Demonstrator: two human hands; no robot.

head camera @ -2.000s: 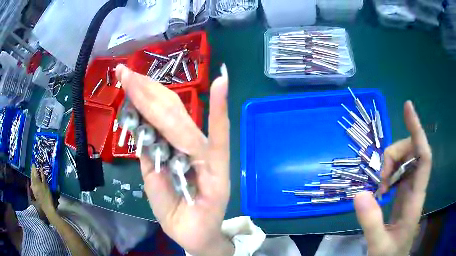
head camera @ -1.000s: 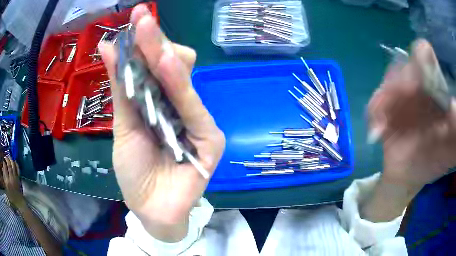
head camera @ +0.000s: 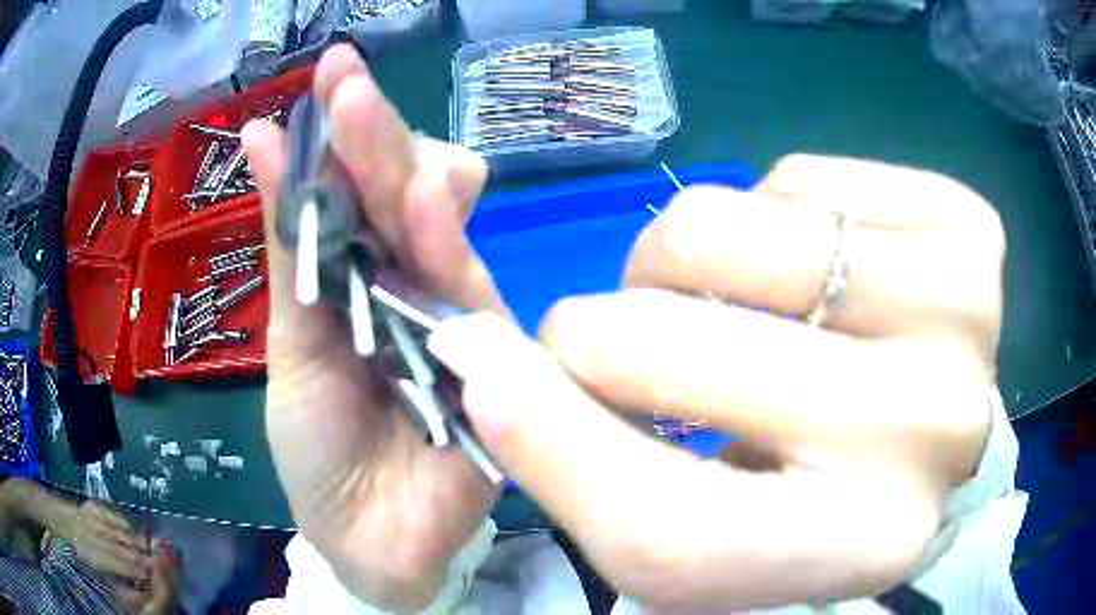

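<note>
My left hand point(head camera: 373, 396) is raised close to the camera and is closed around several slim silver-grey motors point(head camera: 322, 216), their pale pins pointing down towards the palm's heel. My right hand point(head camera: 769, 396) is large in front, with curled fingers and a ring. Its fingertips touch the motors in my left palm. One thin pin lies at the right fingertip. A dark end of something shows below the right hand; whether the hand holds it cannot be told. The blue tray point(head camera: 541, 246) is mostly hidden behind my right hand.
A clear plastic box point(head camera: 565, 150) of motors in rows stands behind the tray. Red bins point(head camera: 150, 348) with short metal cylinders, a black flexible hose point(head camera: 60, 228) and white scraps point(head camera: 196, 463) are at left. Another person's hands point(head camera: 114, 541) show at lower left. Clear bags point(head camera: 1016, 54) lie at upper right.
My right hand has come from the far right to the motors in my left palm and now covers much of the tray. My left hand still holds the motors.
</note>
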